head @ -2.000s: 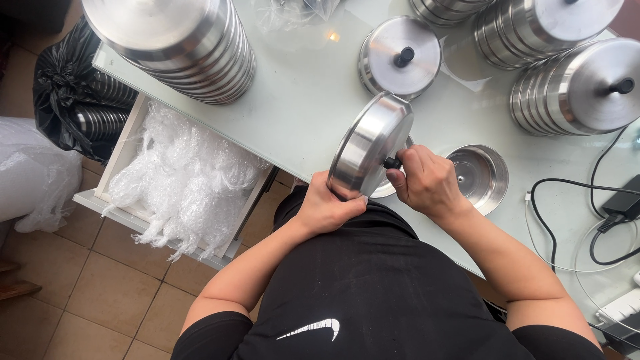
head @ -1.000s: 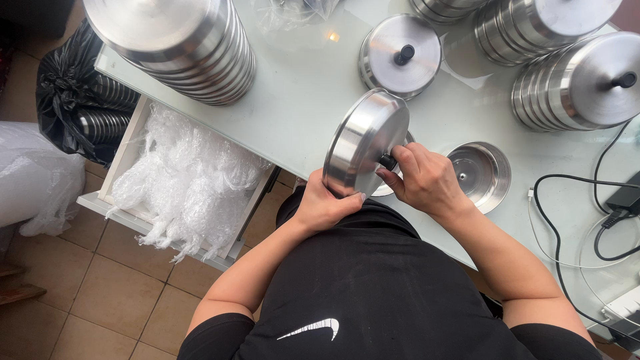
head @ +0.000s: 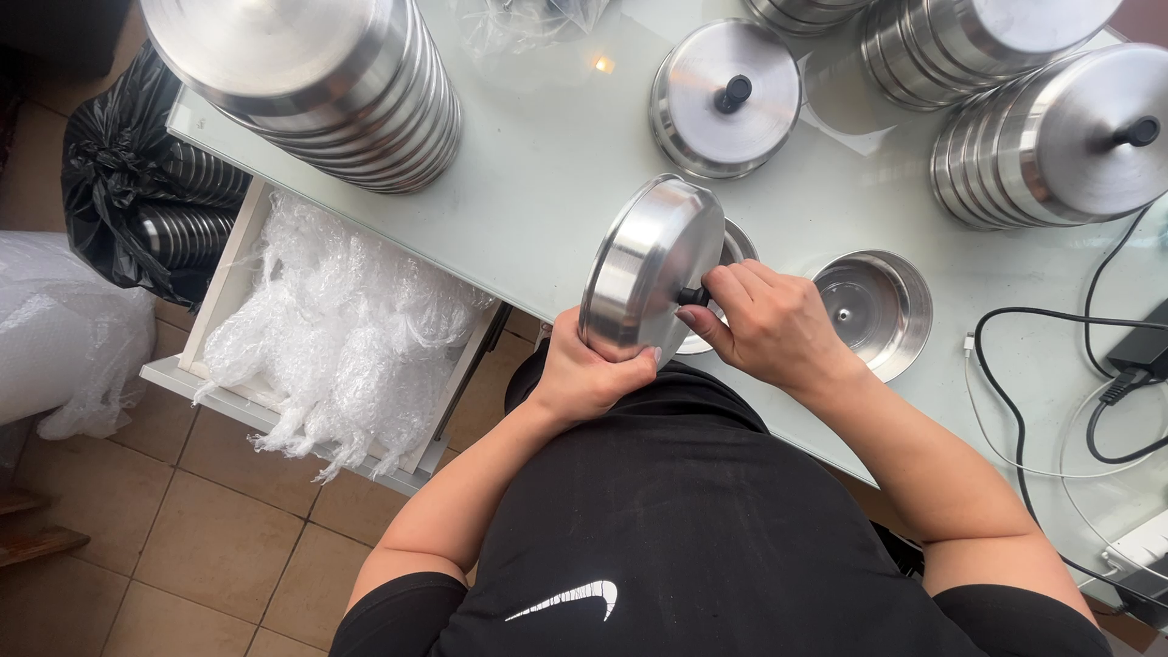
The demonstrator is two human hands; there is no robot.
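Note:
A round stainless steel lid (head: 652, 265) is tilted on its edge above the table's front edge. My left hand (head: 589, 370) grips its lower rim, thumb on the face. The fingers and thumb of my right hand (head: 766, 319) close on the black knob (head: 693, 297) at the lid's centre. Partly hidden behind the lid and my right hand is a shallow steel piece (head: 741, 245) on the table. Just right of that hand lies an open round steel container or upturned lid (head: 876, 310). Farther back sits a steel piece with a black knob (head: 727, 100).
A tall stack of steel lids (head: 365, 100) stands back left; more knobbed stacks (head: 1049, 137) stand back right. An open drawer (head: 265, 415) holds clear plastic wrap (head: 338, 338). Black cables (head: 1013, 401) run along the right. A black bag (head: 109, 173) holds ribbed metal pieces.

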